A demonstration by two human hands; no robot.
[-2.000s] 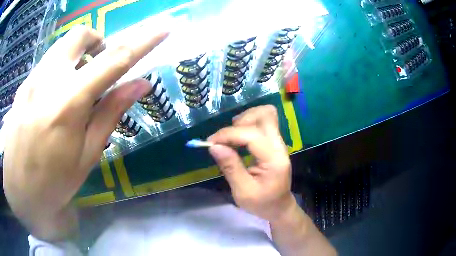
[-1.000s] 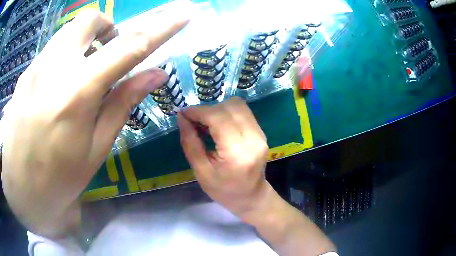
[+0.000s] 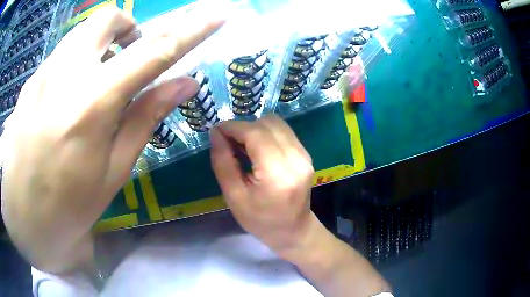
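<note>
A clear blister tray [image 3: 279, 109] with rows of small ring-shaped dark and brassy components [image 3: 247, 84] slants over the green mat; its upper part is white with glare. My left hand [image 3: 70, 136] is bare and holds the tray at its left side, thumb and forefinger over the front face; its grip behind is hidden. My right hand [image 3: 267, 174] is bare, its thumb and forefinger pinched at the tray's lower edge, by the end of a row. The thin pale stick with a blue tip, seen in its fingers earlier, is hidden behind them now.
Other trays of components lie at the upper left [image 3: 23, 46] and right edge [image 3: 491, 75], the right one with a red dot. A red piece [image 3: 358, 93] lies at the tray's right corner. Yellow tape [image 3: 355, 139] marks the mat [image 3: 407, 110]. Below its front edge is a dark ribbed object [image 3: 401, 232].
My right hand has moved left and up to the tray's lower edge, and the stick has gone out of sight. My left hand keeps its pose. The view has shifted slightly.
</note>
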